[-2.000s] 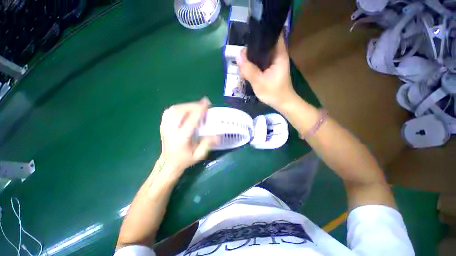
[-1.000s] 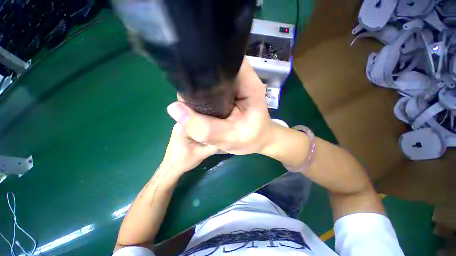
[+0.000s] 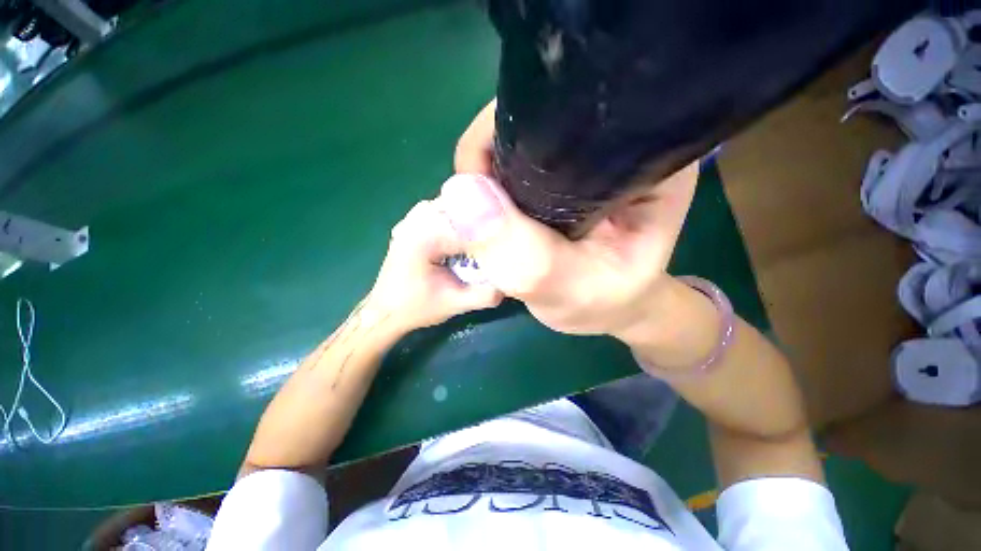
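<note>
The black electric screwdriver (image 3: 645, 97) is large and close to the camera at the upper centre and right. My right hand (image 3: 586, 253) is closed around its lower end. My left hand (image 3: 430, 264) is beside and partly under my right hand, closed on the fan head (image 3: 465, 269), of which only a small white slotted piece shows between the fingers. The screwdriver tip and any clip stand at the fan are hidden behind my hands.
A large brown cardboard box (image 3: 791, 258) at the right holds several clip stands (image 3: 936, 371). A grey metal bracket (image 3: 43, 239) and a thin white cable (image 3: 32, 377) lie at the left of the green bench (image 3: 215, 205). A carton with white parts (image 3: 161, 530) shows at the bottom left.
My right hand has brought the screwdriver from the screw feeder down to the fan head in my left hand. The view has shifted; the feeder is now hidden or out of view.
</note>
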